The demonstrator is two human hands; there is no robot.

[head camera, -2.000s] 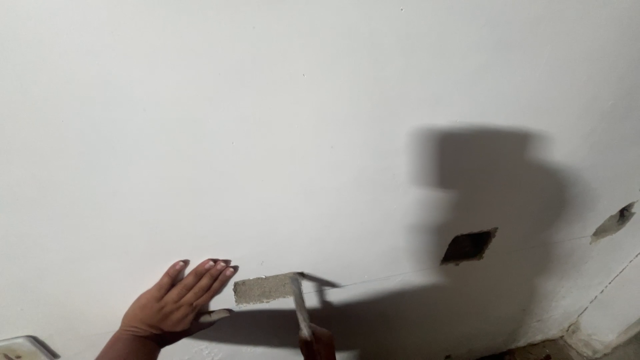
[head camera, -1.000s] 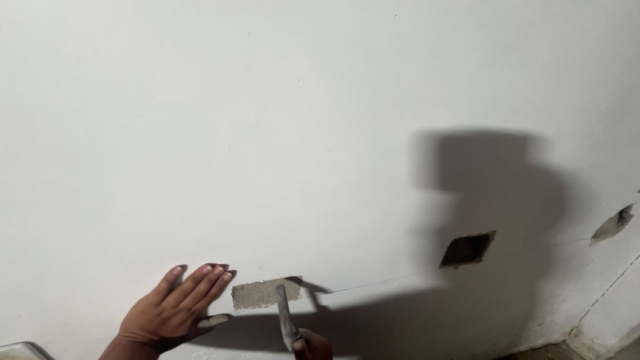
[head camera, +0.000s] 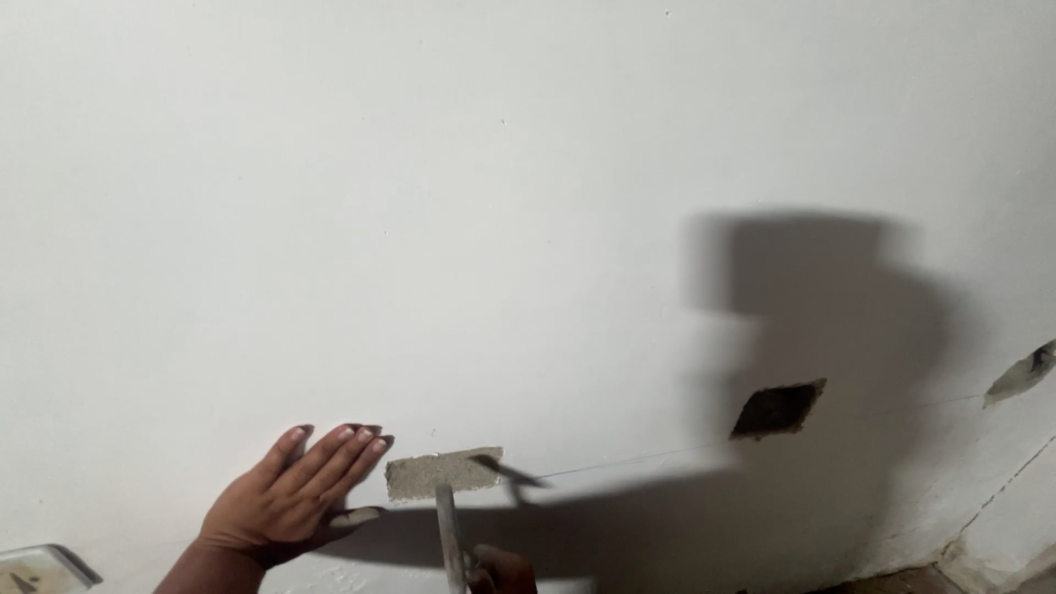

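My left hand (head camera: 289, 499) lies flat on the white painted wall (head camera: 462, 272), fingers slightly spread, its thumb area greyish. Just right of its fingertips is a roughly rectangular chipped patch (head camera: 412, 477) of exposed grey plaster or mortar. At the bottom edge, my partly hidden right hand (head camera: 501, 569) grips a narrow grey hand tool (head camera: 450, 532). The upper end of this tool overlaps the lower edge of the patch; contact cannot be told. A hammer-like shadow falls across the patch's right end.
A thin blue line runs right from the patch towards a dark square hole (head camera: 778, 409) in the wall. Another cavity (head camera: 1021, 375) is at the far right, above a wall corner. At lower left sits a wall plate (head camera: 45, 571). A large shadow covers the lower right.
The tool in my right hand has moved left, from the patch's right end to its lower middle. My left hand has stayed against the wall beside the patch.
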